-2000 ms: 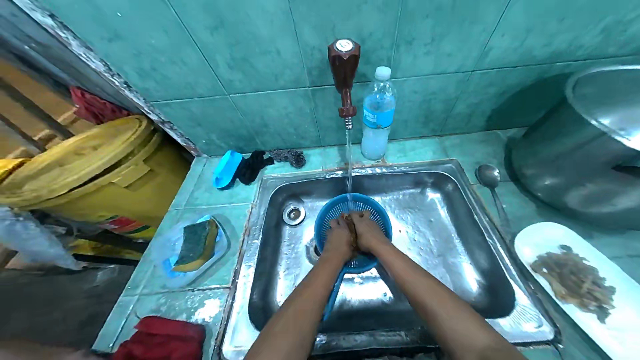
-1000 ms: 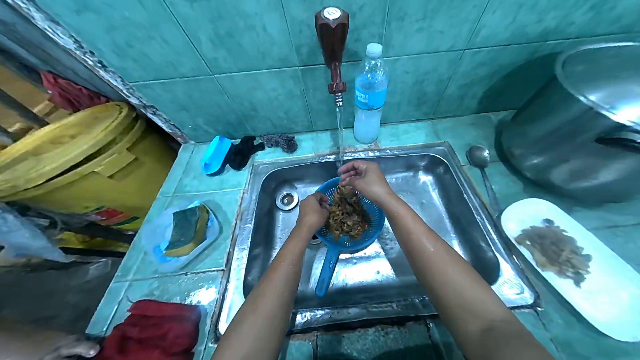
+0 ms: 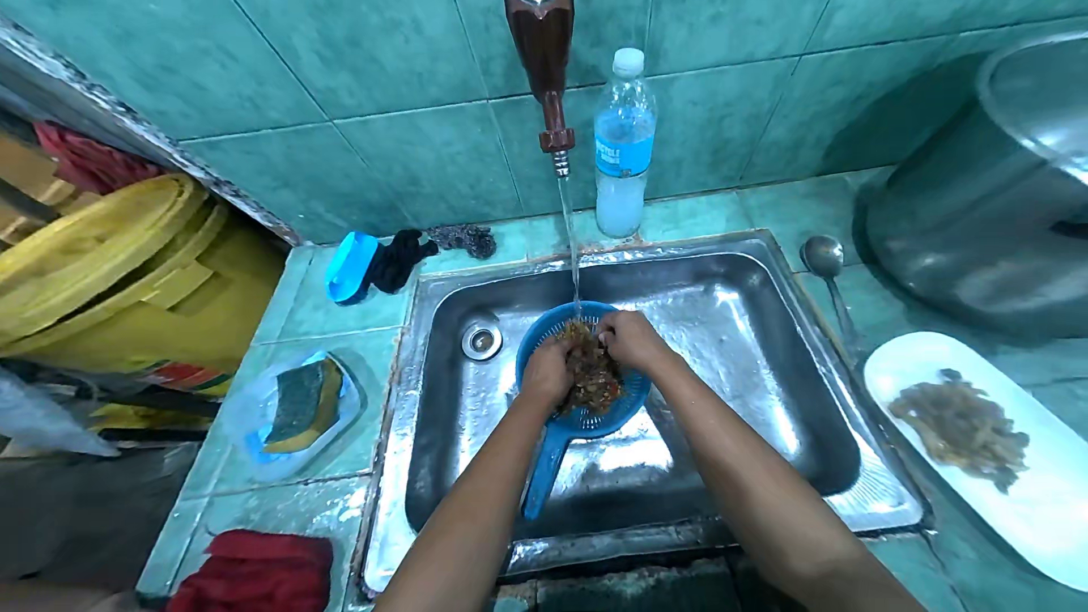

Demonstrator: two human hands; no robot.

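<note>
A blue plastic strainer with a handle rests in the stainless steel sink. Brown, wet food scraps lie in it, with small red bits among them. Water runs onto them from the faucet. My left hand has its fingers in the scraps from the left side. From the right, my right hand has its fingertips bent into the same scraps near the strainer's rim. Fingertips of both hands are partly hidden, so their exact grip does not show.
A plastic bottle stands behind the sink. At the right are a spoon, a large metal pot and a white plate with pale food. Left are a sponge in a container, a red cloth and a yellow bin.
Two seconds ago both hands were together, low in the strainer; now they are apart, at either side of the scraps. The strainer's handle has swung slightly since then.
</note>
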